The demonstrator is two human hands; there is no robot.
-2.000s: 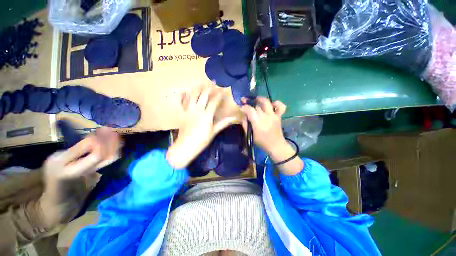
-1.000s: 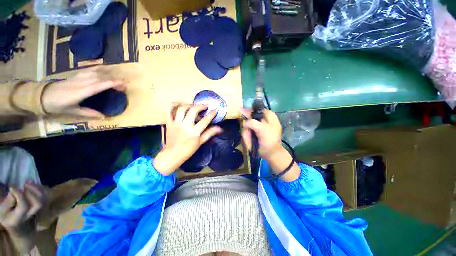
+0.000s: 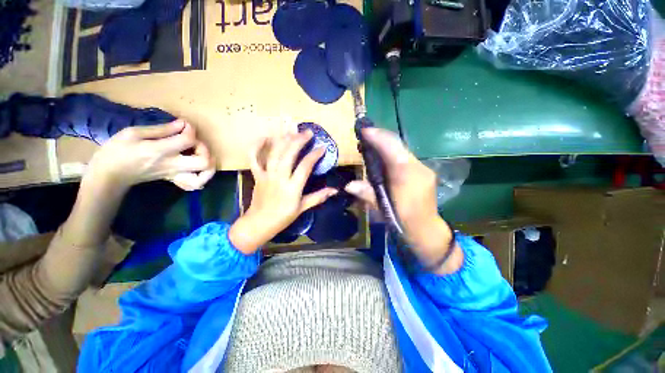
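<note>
A shiny dark oval plastic cover (image 3: 324, 151) lies at the near edge of the cardboard work mat (image 3: 240, 127). My left hand (image 3: 281, 182) rests on its left side with the fingertips. My right hand (image 3: 412, 193) holds the black soldering iron (image 3: 373, 164) by its handle. The iron's metal shaft points up and away, above the cover and apart from it; its tip is blurred in front of the dark covers (image 3: 319, 76) on the mat. The finished-parts box (image 3: 248, 197) at my lap holds more dark covers, partly hidden under my left hand.
At left, another person's hands (image 3: 157, 156) are beside a row of overlapping covers (image 3: 80, 116). A dark soldering station (image 3: 430, 33) stands at the upper right, with a cord. A large clear plastic bag (image 3: 561, 47) and pink material (image 3: 651, 95) lie farther right. Cartons (image 3: 598, 248) stand below the bench.
The iron has risen from low beside the cover to pointing upward, and my right hand has turned. My left hand stays at the cover. The other person's hand has moved off a cover.
</note>
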